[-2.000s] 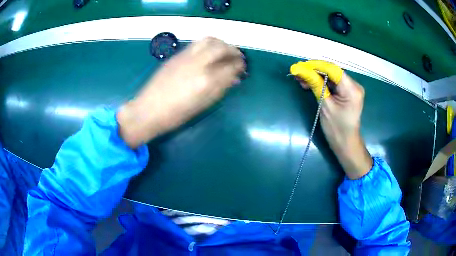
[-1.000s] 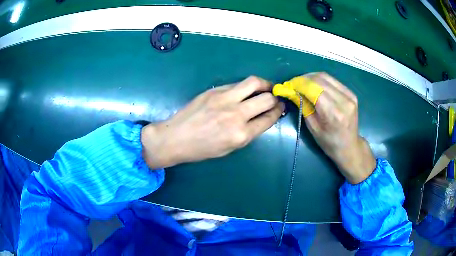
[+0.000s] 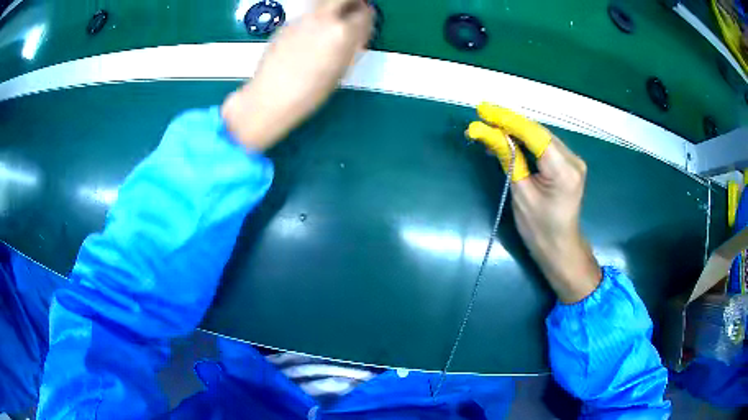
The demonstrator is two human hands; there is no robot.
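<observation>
My left hand is blurred and reaches over the belt at the top. Its fingertips are beside a round black part, partly hidden by the hand; I cannot tell if they grip it. Another round black part with pale dots lies on the belt to its left. My right hand, with yellow coverings on thumb and index finger, is above the dark green tabletop right of centre. It holds a thin metal strand that hangs down to the table's front edge. The two yellow fingertips are slightly apart.
A white rail separates the tabletop from the green belt. More round black parts are on the belt. A cardboard box is at the right edge. Blue clothing is at the lower left.
My left hand has moved from beside my right hand up and left over the belt. The black part on the rail edge no longer shows there. My right hand's yellow fingertips have parted slightly.
</observation>
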